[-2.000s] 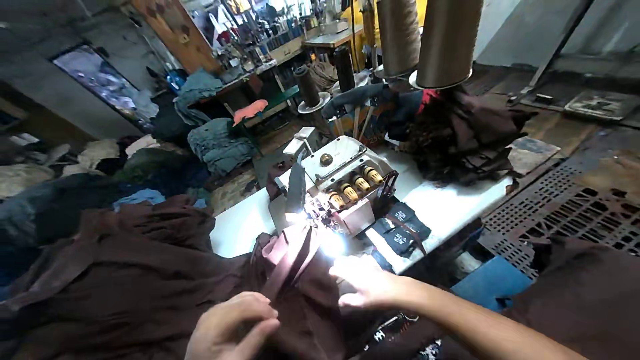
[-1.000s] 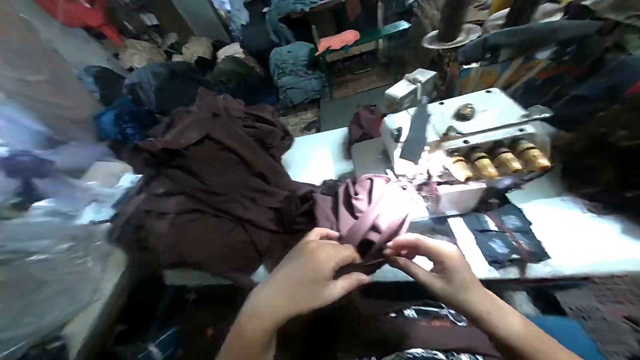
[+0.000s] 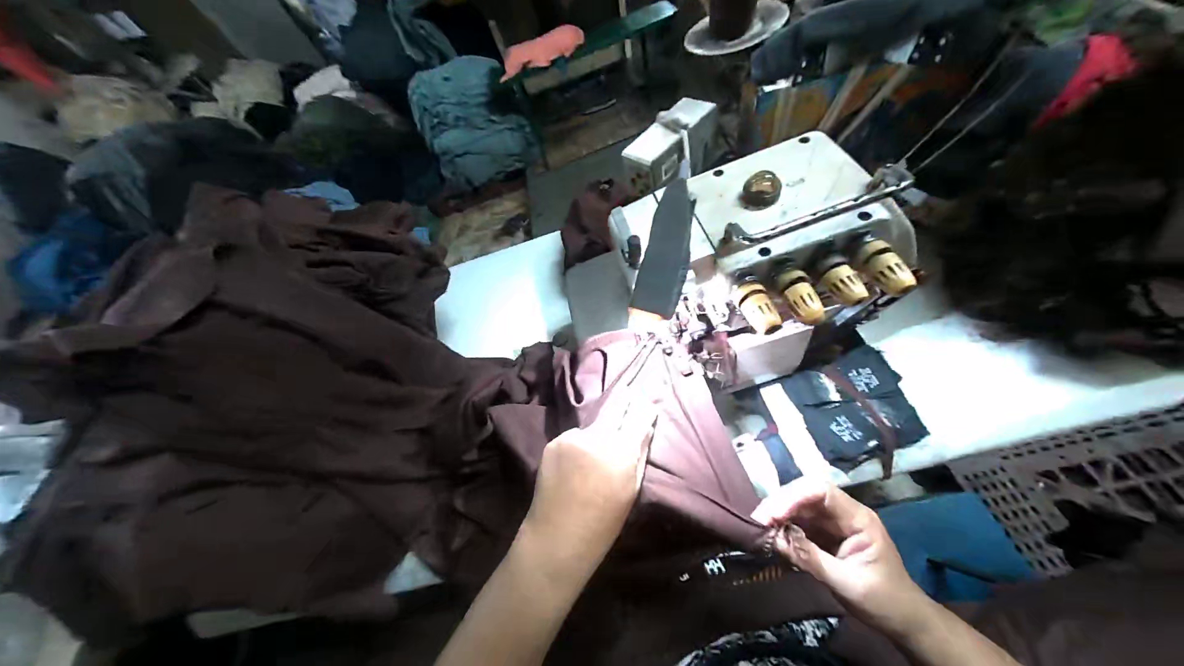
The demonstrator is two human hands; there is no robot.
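Note:
A dark maroon garment lies across the left of the white table, and one part of it reaches the needle area of an overlock sewing machine. My left hand lies on that part, close to the machine's lit front; its fingertips are lost in glare. Lower right, my right hand pinches the fabric edge between thumb and fingers, and the cloth stretches between the two hands. Four-dial tension knobs are yellow; the nearest knob is above the cloth. Dark labels with writing lie right of the fabric.
Heaped dark cloth lies at the right on the table. Below it is a perforated grate beside a blue panel. Behind, a teal cloth bundle and other garment piles stand near a thread cone holder.
My left hand has moved up onto the cloth near the machine's needle area. My right hand now holds the edge farther from the machine, and the bunched pink-lit fabric is spread out.

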